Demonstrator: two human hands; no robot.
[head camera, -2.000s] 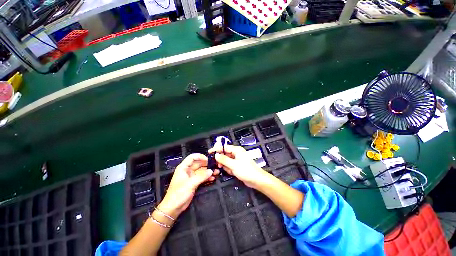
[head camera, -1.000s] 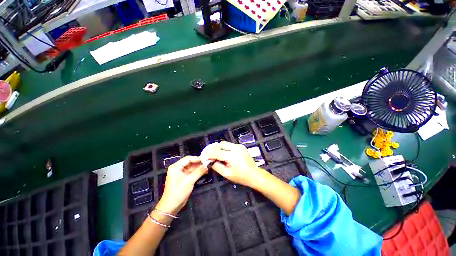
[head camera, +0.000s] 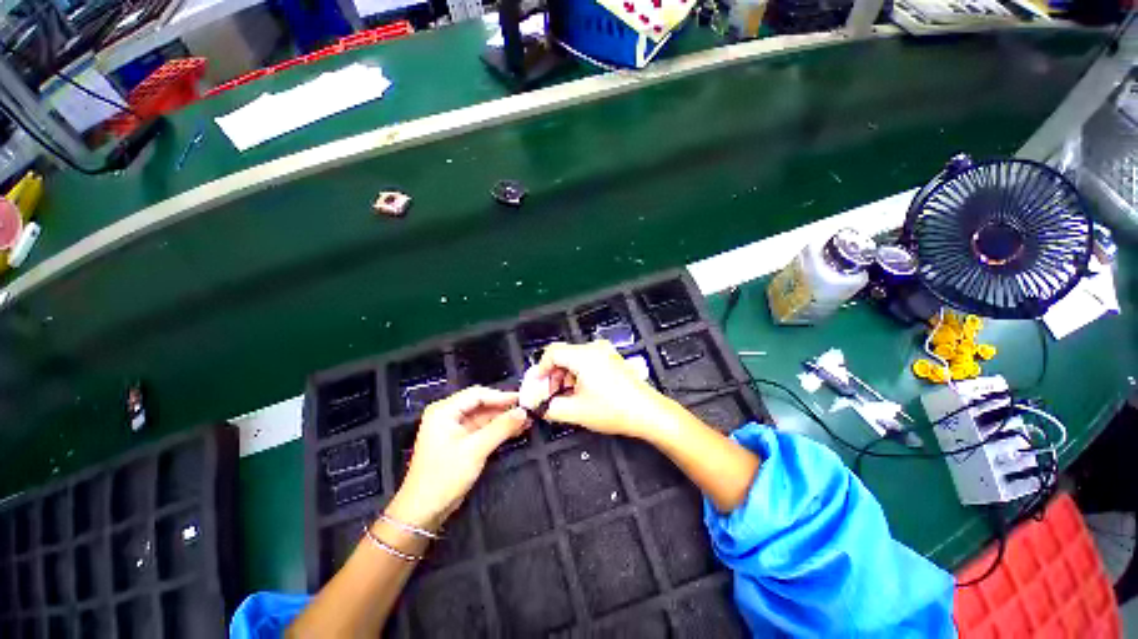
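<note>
My left hand (head camera: 464, 439) and my right hand (head camera: 592, 390) meet above the black compartment tray (head camera: 534, 496). Their fingertips hold a small dark electronic unit (head camera: 542, 406) between them, mostly hidden by the fingers. A white wipe (head camera: 534, 386) shows at my right fingertips. Dark glossy units lie in pockets of the tray's two far rows, such as one at the left (head camera: 352, 472) and one at the upper right (head camera: 683, 350).
Small parts lie on the green conveyor belt (head camera: 275, 281) beyond. A second black tray (head camera: 112, 524) is at left. At right are a white-labelled bottle (head camera: 817, 277), black fan (head camera: 998, 241), yellow finger cots (head camera: 956, 347), power strip (head camera: 981, 439) and a cable.
The dark unit, visible between the fingertips two seconds ago, is now mostly covered by fingers and wipe. My hands stay over the tray. The small belt parts have shifted right.
</note>
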